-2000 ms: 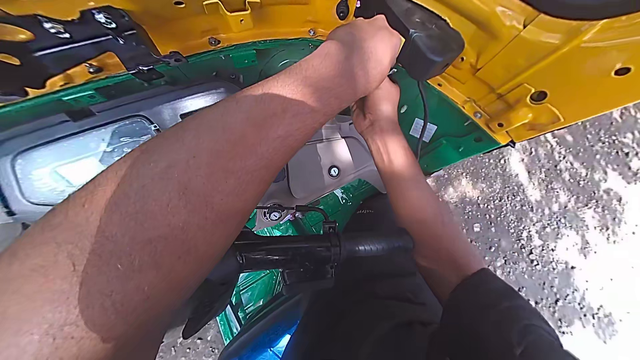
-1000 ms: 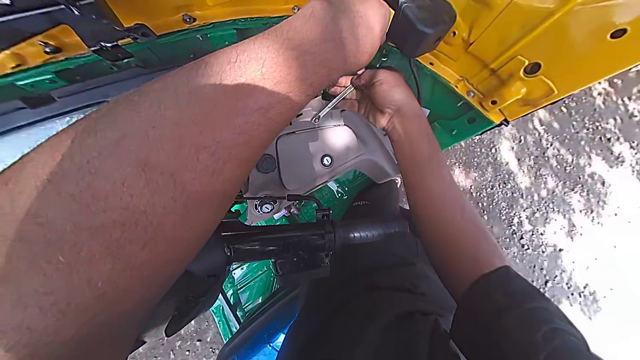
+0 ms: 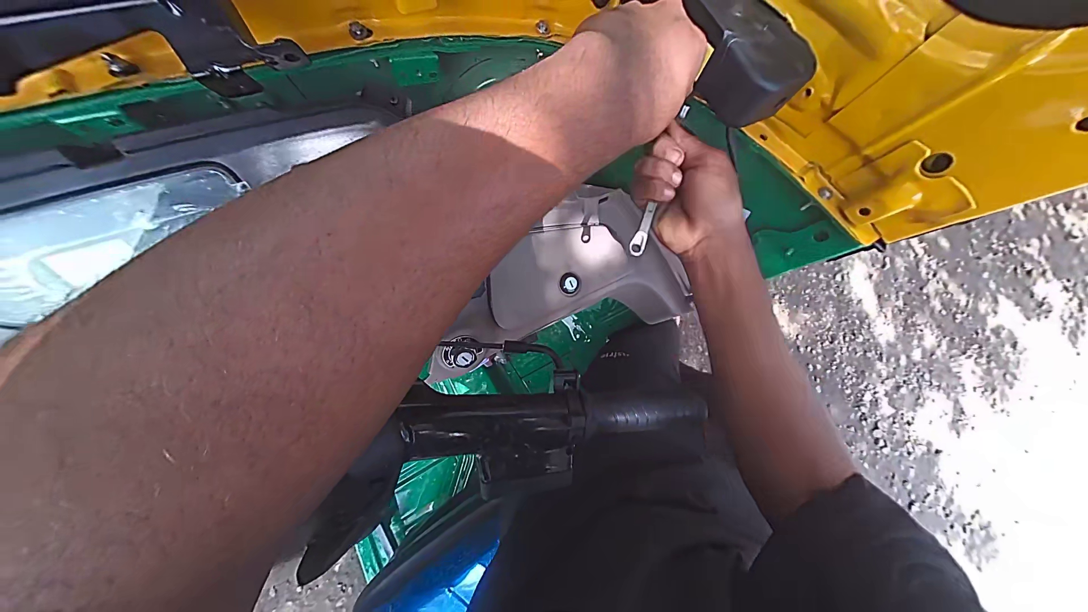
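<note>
My right hand (image 3: pixel 697 183) is curled around a metal spanner (image 3: pixel 646 223). One ring end of the spanner sticks out below the fingers; its upper end shows just above the thumb, beside a black plastic housing (image 3: pixel 756 64). My left hand (image 3: pixel 642 64) is bent over at the edge of the yellow panel (image 3: pixel 884 93), just left of the housing and above my right hand. Its fingers are mostly hidden behind its back and wrist, so whether it grips anything does not show. Below both hands lies a beige dashboard panel (image 3: pixel 544 280) with a round lock (image 3: pixel 569 283).
A black handlebar (image 3: pixel 493 429) with a rubber grip (image 3: pixel 646 412) crosses below the dashboard, near my dark-clothed leg. A green body panel (image 3: pixel 799 229) runs behind my hands. The windscreen (image 3: pixel 127 229) is at left, partly behind my left forearm. Gravelly ground (image 3: pixel 918 340) lies at right.
A second ago the spanner slanted down-left from the loosely bent fingers of my right hand; now that hand is closed around it, with the shaft more upright. My left hand stays near the housing.
</note>
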